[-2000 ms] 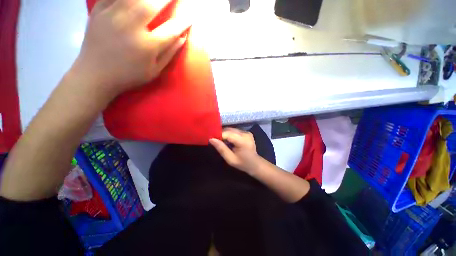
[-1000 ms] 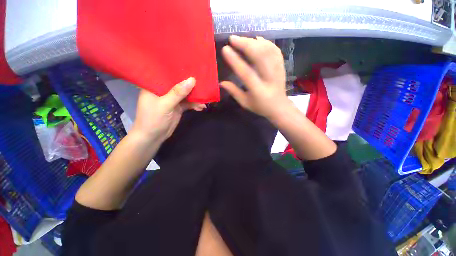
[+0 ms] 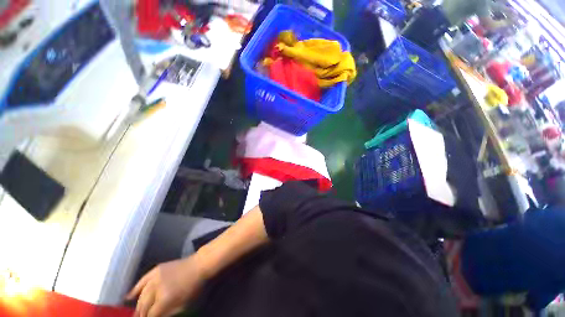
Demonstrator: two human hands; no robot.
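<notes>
A red cloth piece point(image 3: 68, 306) lies at the bottom left on the table's front part, cut off by the picture's edge and partly washed out by lamp glare. My right hand point(image 3: 164, 290) is at the table's front edge, beside the cloth's right end, slightly blurred. Its fingers point down and left; whether they pinch the cloth is unclear. My left hand is out of the picture.
The white machine table point(image 3: 93, 247) bears a dark flat pad point(image 3: 32, 186) and a yellow-green-handled tool point(image 3: 148, 110). Beyond are a blue basket point(image 3: 291, 111) with red and yellow cloth, white-and-red fabric point(image 3: 279, 151), and another blue crate point(image 3: 387, 170).
The view has swung to the right. The red cloth now shows only at the bottom left. My left hand has left the picture; my right hand now appears at the lower left.
</notes>
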